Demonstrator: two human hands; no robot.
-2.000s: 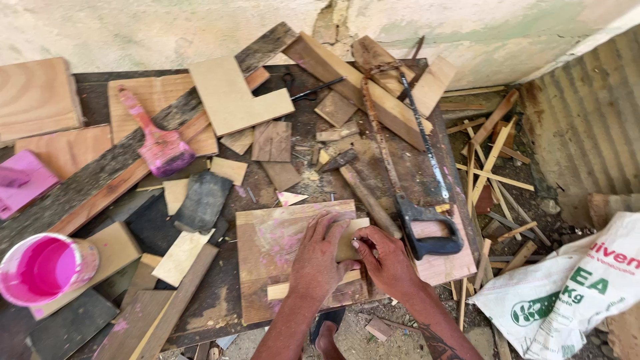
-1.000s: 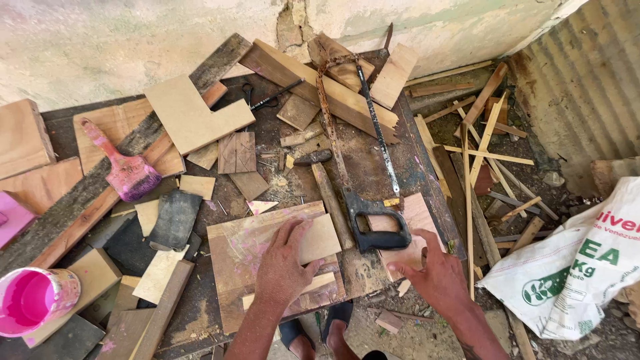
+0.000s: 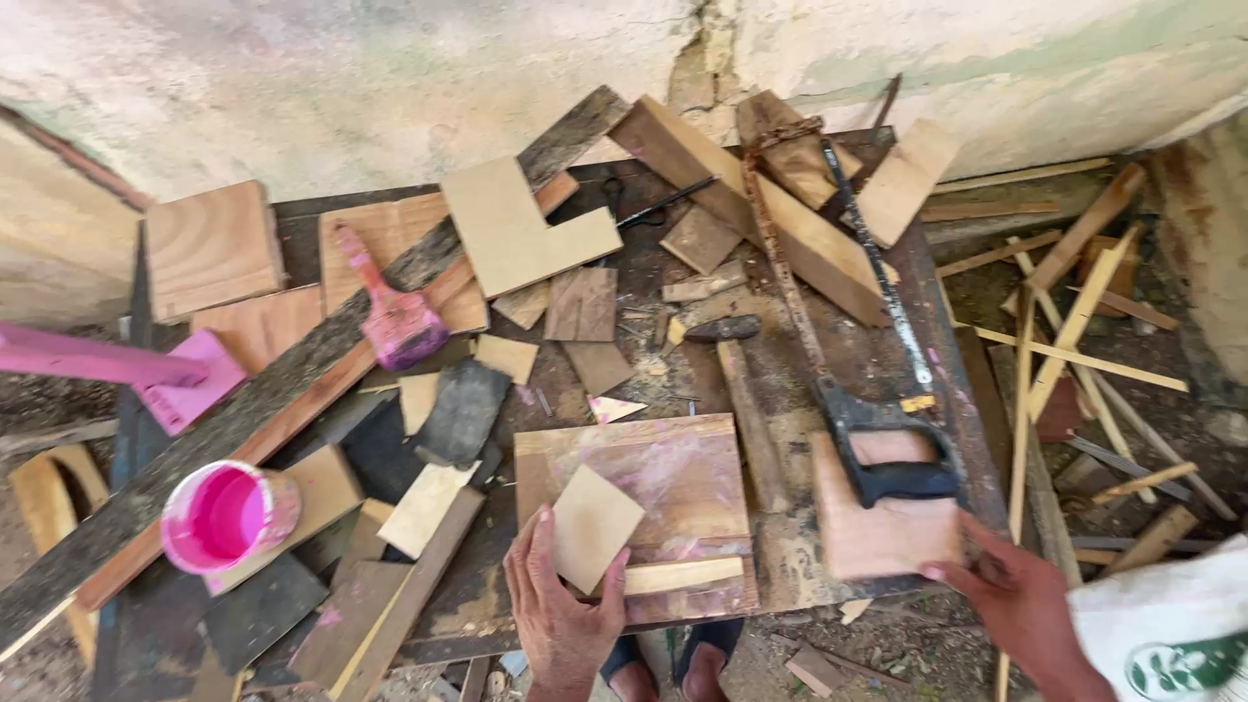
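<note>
My left hand (image 3: 565,595) grips a small tan board piece (image 3: 597,528) between thumb and fingers, above a paint-stained wooden board (image 3: 673,468) with a light strip across its lower part. At the table's right front corner, my right hand (image 3: 1014,595) pinches the edge of a pinkish wood block (image 3: 882,541). The black handle of a rusty hacksaw (image 3: 907,480) lies over that block's back part. Between the board and the saw lies a hammer (image 3: 751,419) with a wooden handle.
Left on the table are a tub of pink paint (image 3: 232,517), a pink-stained paintbrush (image 3: 390,307), a long weathered plank (image 3: 322,361) and an L-shaped board (image 3: 522,234). Wood strips (image 3: 1072,331) litter the ground at right, near a white sack (image 3: 1170,624).
My right hand has left the small tan piece, which both hands touched earlier, and moved right to the pinkish block. My left hand still has the piece. The view has shifted left.
</note>
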